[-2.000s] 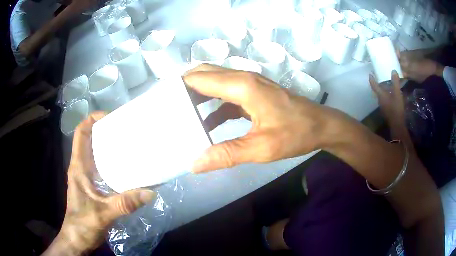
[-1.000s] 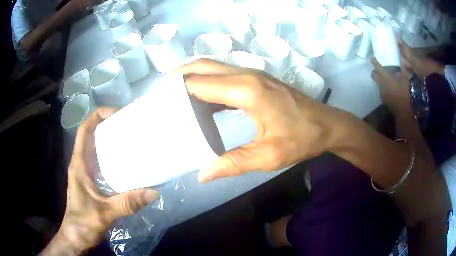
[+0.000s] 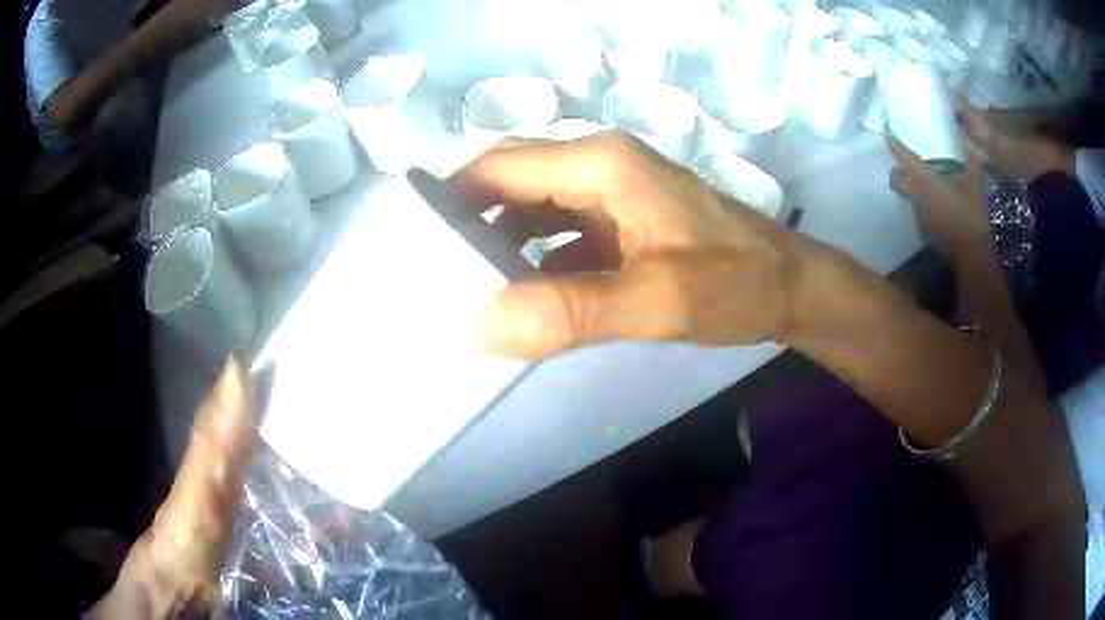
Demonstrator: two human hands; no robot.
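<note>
My right hand (image 3: 679, 267) grips a glossy white container (image 3: 376, 339) near its rim, thumb on the near side and fingers over the far side. The container is tilted, with its mouth towards my right palm and its base pointing down to the left. My left hand (image 3: 200, 484) is at the lower left, beside the container's base. It holds a crinkled clear plastic bag (image 3: 339, 557), which spreads below the base. The left thumb is hidden. Whether the base is inside the bag is unclear.
Many white containers (image 3: 261, 200) stand on the white table (image 3: 606, 412), some with shiny film. A dark strip (image 3: 794, 218) lies partly behind my right wrist. A neighbour's hands (image 3: 939, 194) hold a white container (image 3: 915, 109) at the right. Another person's arm (image 3: 121, 73) reaches in at upper left.
The held container has tipped, its base now lower. My left hand has moved down off the container's side, its thumb no longer showing. The clear bag is spread wider below the base.
</note>
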